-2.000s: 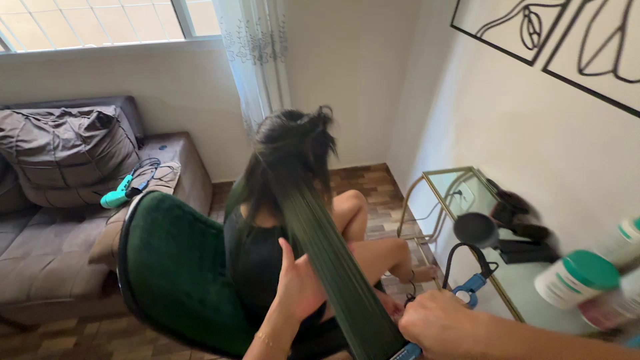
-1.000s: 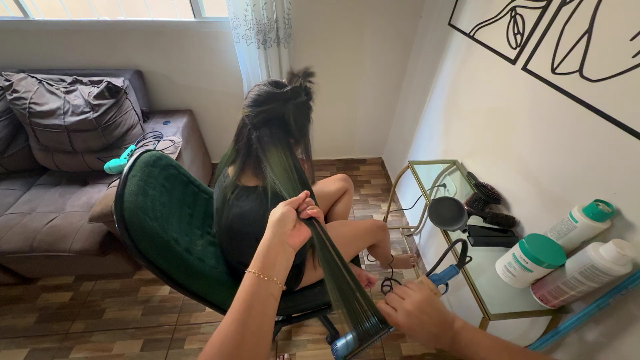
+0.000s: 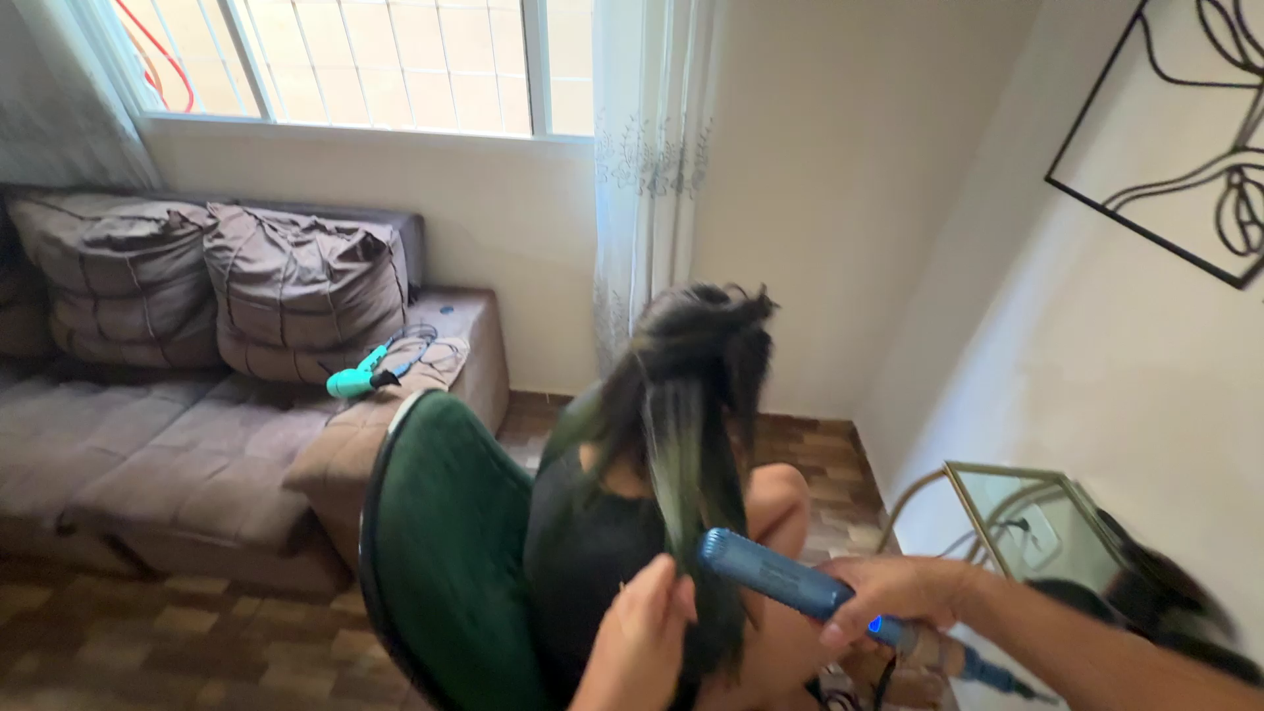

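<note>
A person with long dark, green-tinted hair [image 3: 676, 425] sits on a green velvet chair [image 3: 444, 553], back towards me. My right hand [image 3: 884, 597] grips a blue hair straightener [image 3: 775, 573], whose tip is beside the hanging strands. Just left of that tip, my left hand [image 3: 647, 612] has its fingers closed at the lower end of a strand, behind the person's back. Some hair is gathered up on top of the head. Whether the straightener's plates touch any hair cannot be told.
A glass-topped table with a gold frame [image 3: 1005, 523] stands at the right, dark blurred items on it. On the grey sofa [image 3: 178, 434] at the left lies a turquoise hair dryer [image 3: 360, 380] with its cord. A sheer curtain [image 3: 652, 178] hangs behind the person.
The straightener, low at the ends of a stretched section before, is now higher, beside the strands near the person's back. The section is no longer pulled out towards me. The view has swung left.
</note>
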